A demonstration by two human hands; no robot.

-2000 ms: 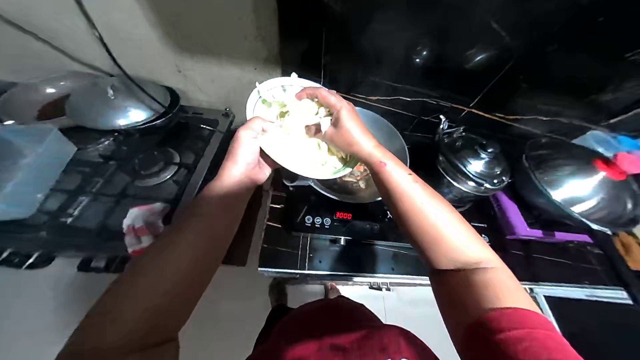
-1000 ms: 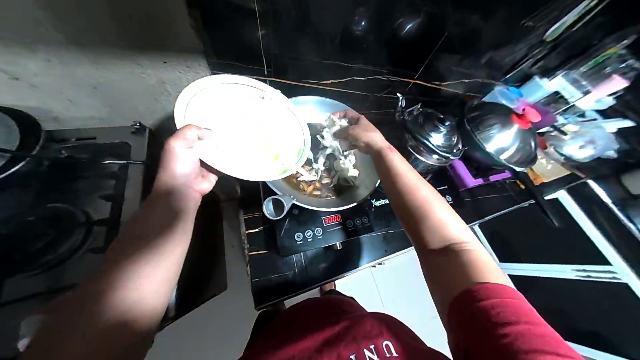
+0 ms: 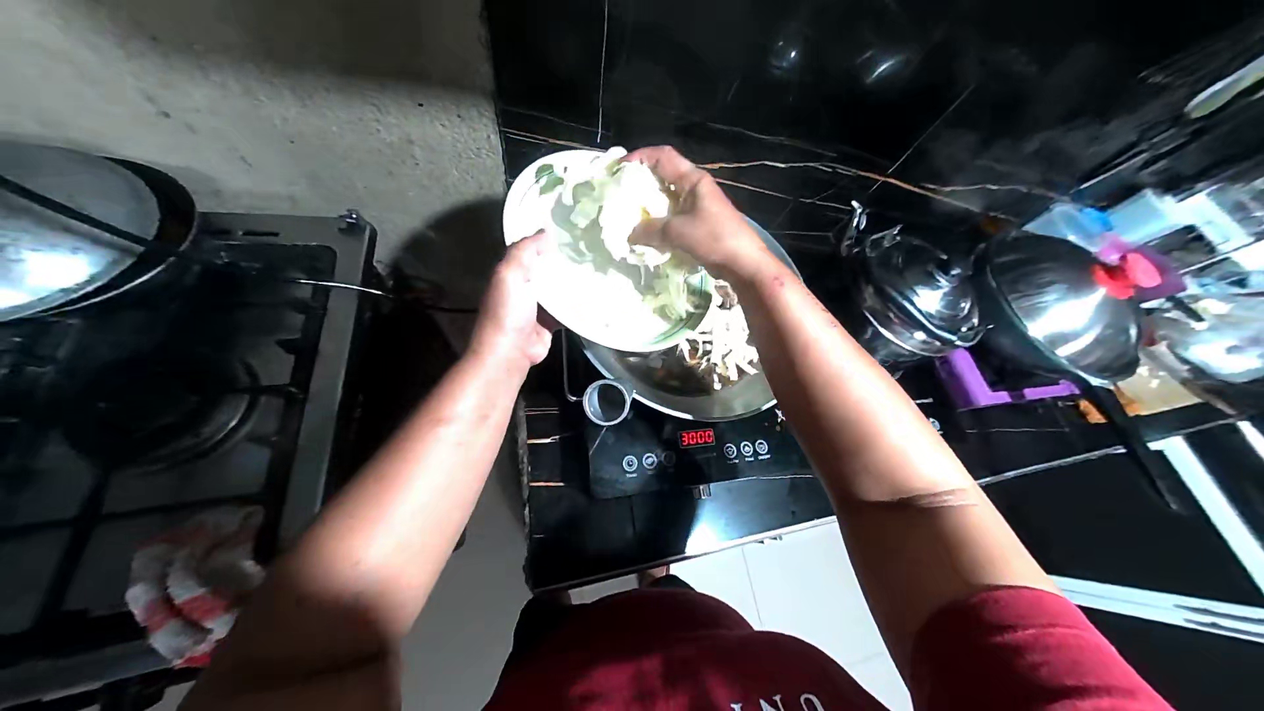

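Observation:
My left hand [image 3: 518, 301] grips the near left rim of a pale plate [image 3: 612, 311], which is tilted above a metal wok [image 3: 681, 390]. My right hand [image 3: 696, 212] is closed around a clump of pale green shredded vegetable [image 3: 632, 202], over the plate's far side. More shreds lie on the plate, with green pieces near its rim. In the wok, partly hidden by the plate and my right forearm, white shreds [image 3: 726, 346] rest on darker food. The wok stands on an induction cooker [image 3: 701, 459] with a lit red display.
A gas stove [image 3: 326, 375] at the left bears a large lidded pan [image 3: 79, 232] and a red-and-white cloth [image 3: 193, 583]. Right of the wok stand a lidded steel pot [image 3: 918, 291], a domed metal lid [image 3: 1062, 301] and a purple object [image 3: 987, 385]. A dark wall rises behind.
One second ago my right hand was over the wok by the white shreds; now it is back over the plate, holding vegetable. The view has shifted left since then.

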